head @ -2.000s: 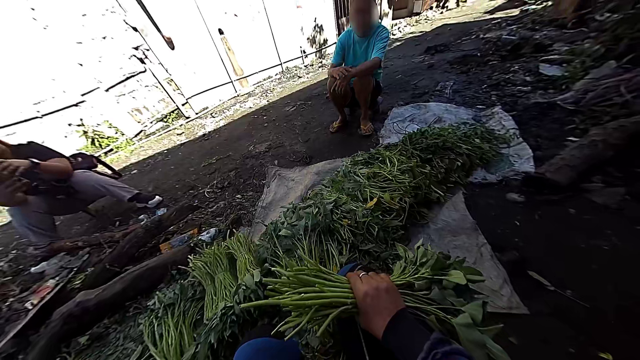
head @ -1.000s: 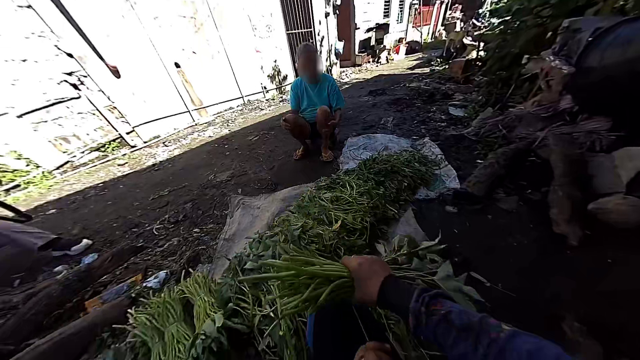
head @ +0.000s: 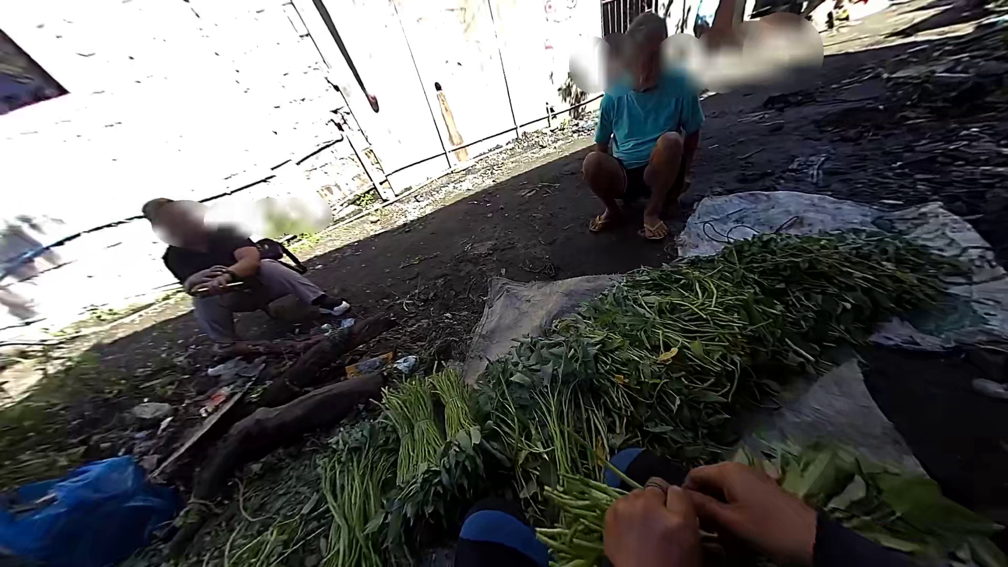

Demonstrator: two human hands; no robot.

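My left hand [head: 652,526], with a ring on one finger, is closed around a bunch of leafy green stems [head: 579,512] at the bottom of the view. The cut stem ends point left and the broad leaves [head: 882,488] spread out to the right. Against it, my right hand [head: 748,504] has its fingers bent at the bunch; what lies between its fingertips is hidden. Beyond my hands a long heap of leafy greens [head: 693,339] lies on pale sacking [head: 520,311]. Bundles of stems [head: 413,425] lie side by side left of my knees.
A person in a turquoise shirt [head: 650,118] squats behind the heap. Another person in dark clothing [head: 209,256] squats at the left. Thick wooden logs [head: 291,417], litter and a blue plastic bag [head: 90,512] lie on the dark ground at the left. A pale wall [head: 236,94] stands behind.
Both hands are now together at the bunch, where one second ago a single hand gripped it. The view has swung left, bringing the second squatting person fully in.
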